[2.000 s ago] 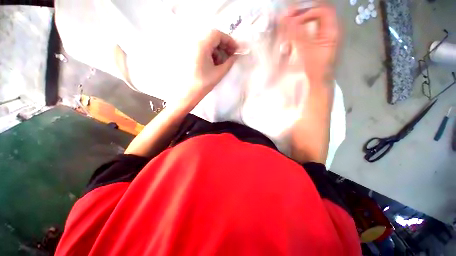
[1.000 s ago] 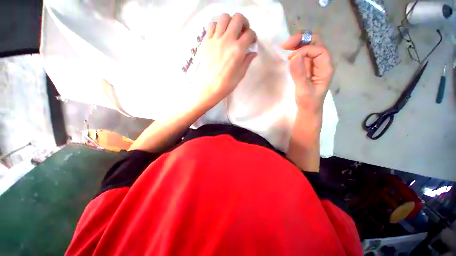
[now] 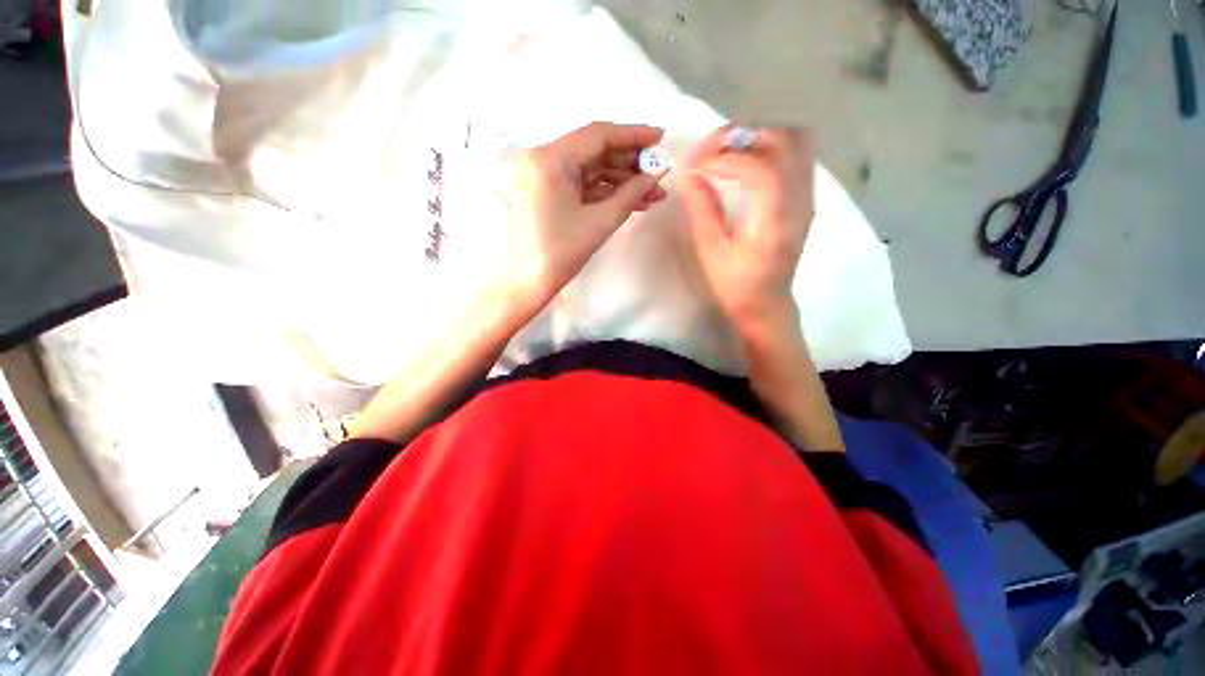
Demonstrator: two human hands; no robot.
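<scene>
The white garment [image 3: 370,145], with a line of small dark lettering, spreads over the table and up to my lap. My left hand [image 3: 582,198] pinches a small white button [image 3: 654,161] between thumb and fingers above the garment. My right hand [image 3: 753,198] is just right of the button, with its thumb and fingers close together and a shiny band on one finger. It is slightly blurred, and I cannot tell whether it holds a needle or thread.
Black shears [image 3: 1057,165] lie on the pale table [image 3: 925,198] to the right. A dark teal-handled tool [image 3: 1183,73] lies at the far right. A speckled stone bar [image 3: 978,37] is at the top edge. A green surface [image 3: 198,601] is at the lower left.
The view has turned and shifted. My left hand has turned so the button shows in its fingertips. My right hand has come in closer to it.
</scene>
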